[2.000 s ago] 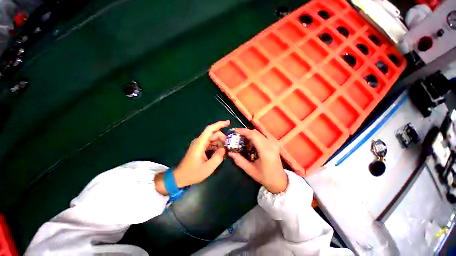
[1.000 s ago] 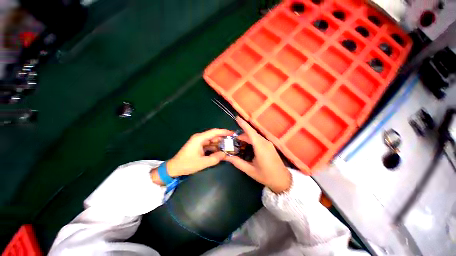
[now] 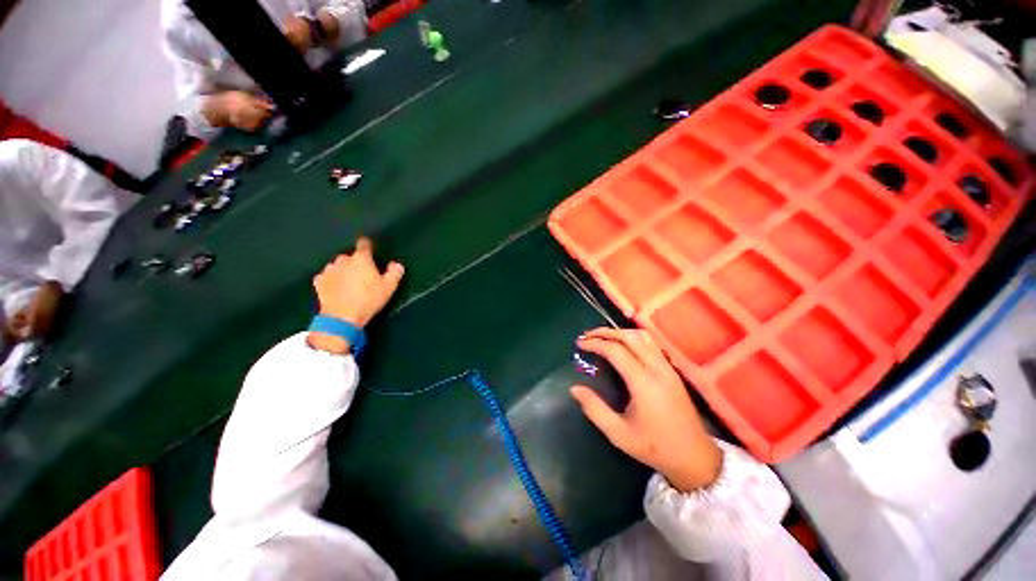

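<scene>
My right hand [image 3: 642,397] is curled around a round module [image 3: 596,377], a dark round part with a small shiny face, near the tray's lower left edge. My left hand [image 3: 357,284], with a blue wrist strap [image 3: 337,331], is stretched out over the green mat [image 3: 454,329], fingers apart and empty. Another small round module [image 3: 345,178] lies on the mat beyond it. The red-orange blister tray [image 3: 727,244] holds several dark round parts in its far right pockets. Thin tweezers-like metal lines [image 3: 586,295] lie beside the tray.
Several modules [image 3: 210,187] lie at the left. Two people in white coats [image 3: 66,210] are across the mat. A coiled blue cord [image 3: 517,454] runs toward me. A second red tray [image 3: 100,533] is at lower left. The white machine table [image 3: 909,488] holds a ring-like piece and a black disc [image 3: 969,451].
My left hand has let go of the module and moved forward and left. My right hand keeps the module and has moved slightly right. The view has shifted, showing people at upper left.
</scene>
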